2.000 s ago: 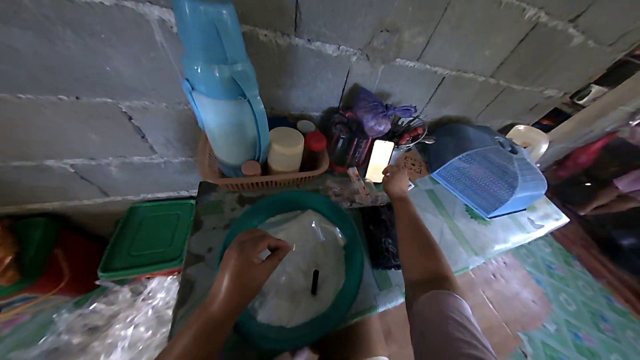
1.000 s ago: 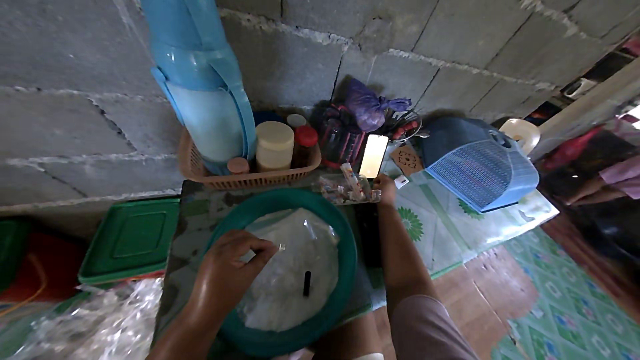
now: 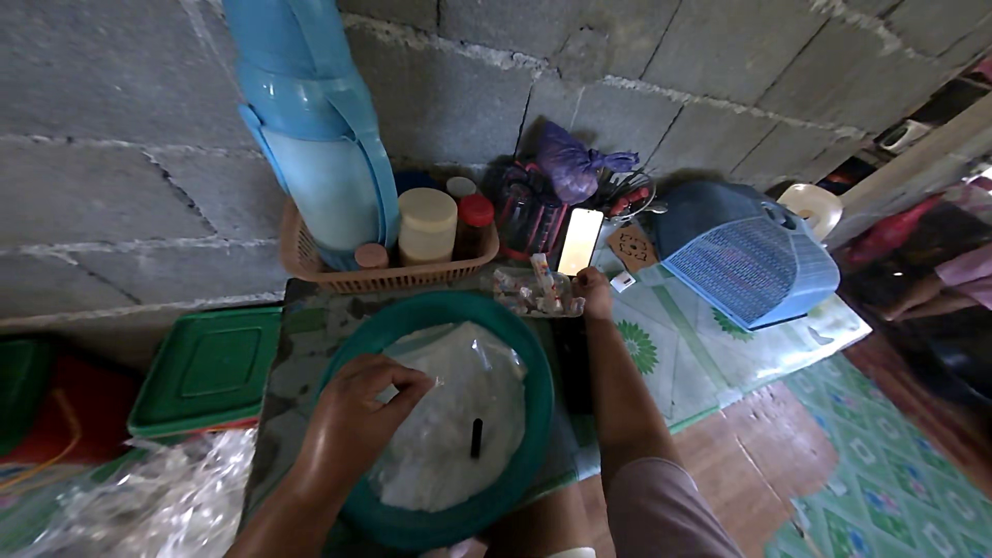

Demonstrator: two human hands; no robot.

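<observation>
My left hand [image 3: 372, 411] is above a teal plastic basin [image 3: 540, 403], its thumb and index finger pinching a tiny clear piece of plastic. In the basin lies a clear plastic bag of white contents [image 3: 442, 465], with a short black stick [image 3: 477, 439] on it. My right hand [image 3: 593, 291] reaches to the lower edge of a lit smartphone [image 3: 580, 242] leaning upright; the fingertips are partly hidden, so its grip cannot be told. Beside that hand is a clear tray of small wrapped pieces [image 3: 515, 293]. A dark object [image 3: 572, 364] lies by my right forearm.
Along the block wall stand a brown basket [image 3: 422, 275] with jars, a blue jug [image 3: 318, 155], a purple plastic bag [image 3: 570, 163] and a blue plastic basket [image 3: 744, 256]. Green-lidded container [image 3: 209, 372] and crumpled clear plastic [image 3: 163, 496] are left. Another person's arm [image 3: 922, 298] shows far right.
My right hand has shifted slightly at the phone's lower edge. The clear tray beside it shows more fully than two seconds ago. My left hand keeps its pinch over the basin.
</observation>
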